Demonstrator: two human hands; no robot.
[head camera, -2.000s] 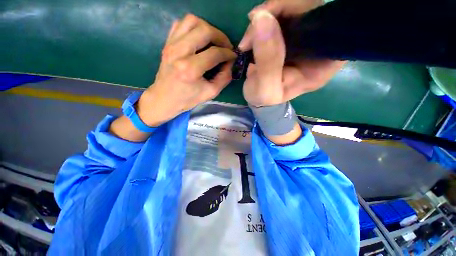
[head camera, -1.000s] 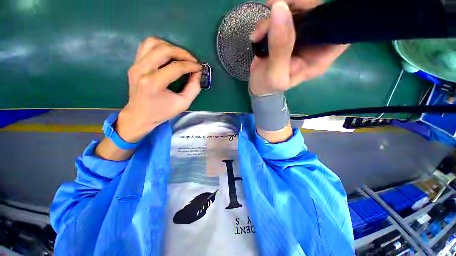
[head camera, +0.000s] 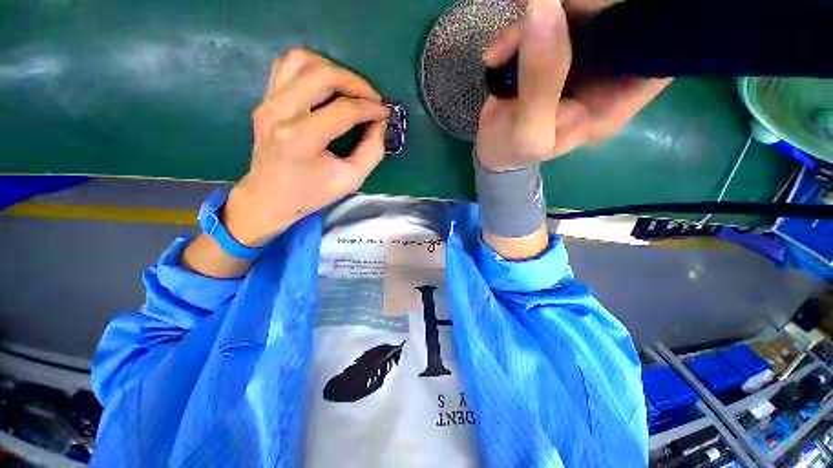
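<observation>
My left hand (head camera: 315, 137) pinches a small black module (head camera: 395, 128) with a paler rim between thumb and fingertips, over the green mat. My right hand (head camera: 539, 101) is wrapped around a thick black electric screwdriver (head camera: 694, 38) that runs off the right edge. Its narrow end is over the round speckled grey screw dish (head camera: 449, 69); the bit is hidden, and I cannot tell whether it touches the dish. The hand and driver cover the dish's right part.
The green bench mat (head camera: 164, 110) lies under both hands. A pale green fan (head camera: 790, 114) stands at the right. The black cable (head camera: 694, 209) runs along the bench's front edge, by a white label (head camera: 598, 228) and a black power strip (head camera: 671, 228). Blue bins (head camera: 712, 375) are at lower right.
My hands were together at the module two seconds ago; they have since parted. My right hand and the driver moved to the uncovered dish. My left hand kept the module.
</observation>
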